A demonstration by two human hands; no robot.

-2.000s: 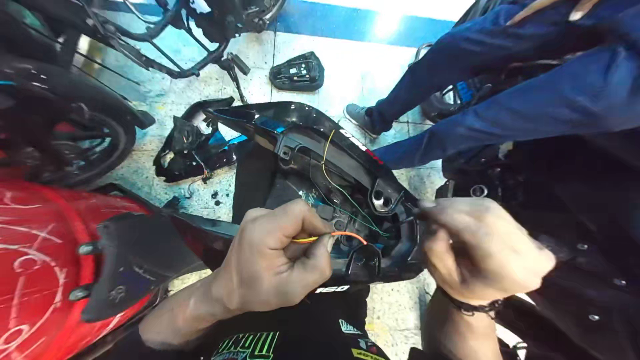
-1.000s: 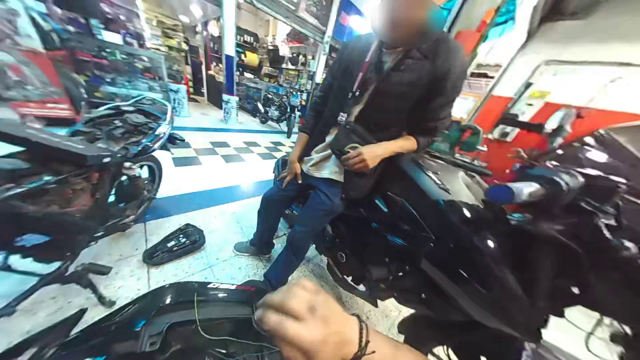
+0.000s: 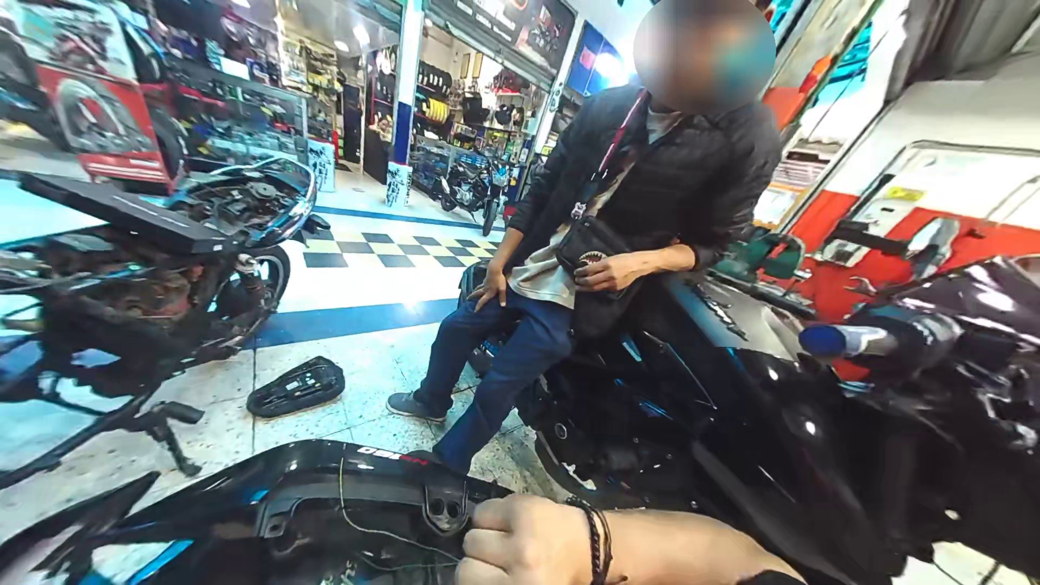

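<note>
My right hand (image 3: 524, 536), with a dark cord bracelet at the wrist, is at the bottom centre, fingers curled, over the inner edge of a black motorcycle tail fairing (image 3: 317, 463). Whether it holds anything is hidden by the hand itself. A thin pale wire (image 3: 345, 496) hangs over the fairing and runs toward my fingers. Beside the hand is a black bracket with two round holes (image 3: 445, 510). My left hand is out of view.
A person in a dark jacket (image 3: 691, 171) leans on a black motorcycle (image 3: 634, 439) to the right. A motorcycle seat (image 3: 297, 387) lies on the tiled floor. At the left stands a partly stripped motorcycle (image 3: 122, 276); farther back is another motorcycle (image 3: 471, 191).
The view has swung up from the fairing to the shop. Two seconds ago both hands were in view, the left pinching an orange wire; the left hand has gone out of view.
</note>
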